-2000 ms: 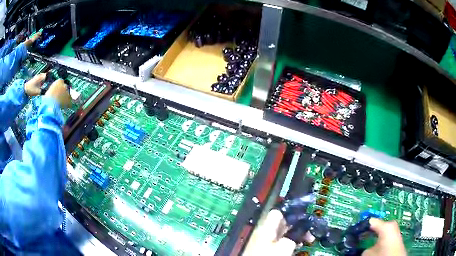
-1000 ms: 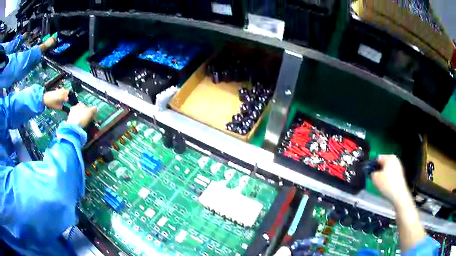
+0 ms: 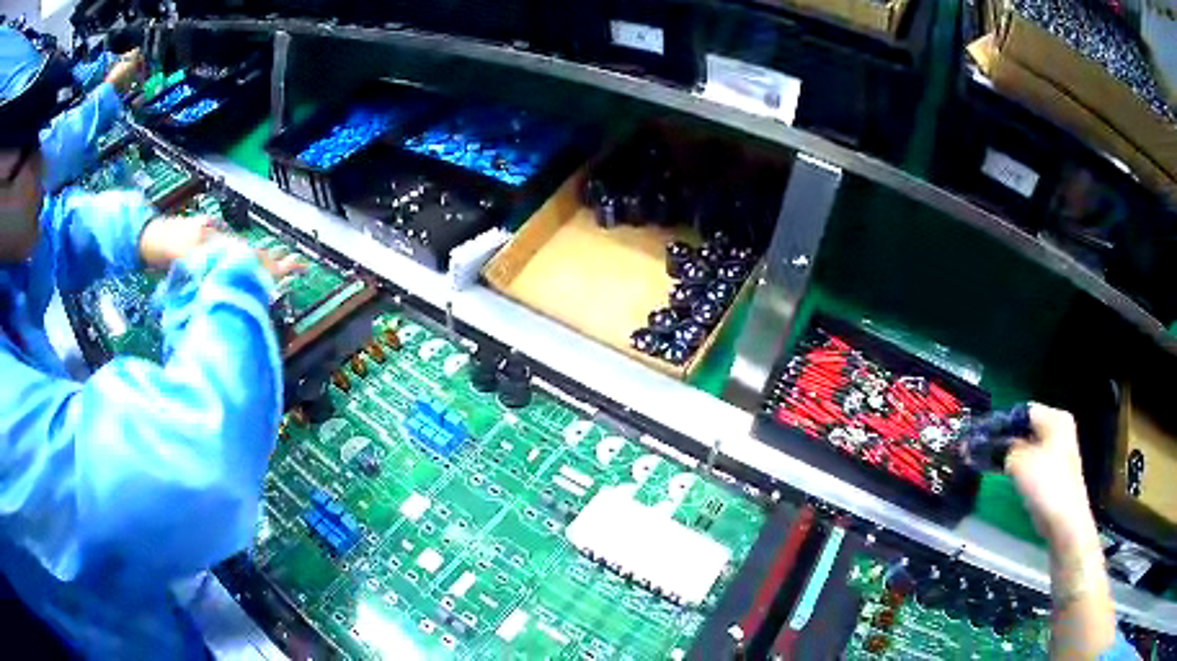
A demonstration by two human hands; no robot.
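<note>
My right hand (image 3: 1056, 471), bare with a light blue sleeve edge, is raised at the right, over the right edge of the black tray of red wire leads (image 3: 871, 407). Its fingers are closed on a dark cluster that looks like black capacitors (image 3: 996, 437); finger coverings may be part of this dark shape. My left hand is not in view. Below, the right circuit board (image 3: 949, 630) is cut off by the bottom edge, with a row of black capacitors (image 3: 962, 594) along its back. The middle green board (image 3: 478, 517) carries a white block (image 3: 649, 542) and blue components (image 3: 436, 426).
A tan cardboard tray (image 3: 568, 278) with loose black capacitors stands on the shelf, left of a metal post (image 3: 790, 278). Black trays of blue parts (image 3: 484, 142) are further left. A person in a light blue smock (image 3: 142, 452) works at the left. Another cardboard tray is at the far right.
My right hand rose from the right board to the shelf trays, holding dark pieces. My left hand left the picture at the bottom. The view shifted, showing more of the neighbouring person.
</note>
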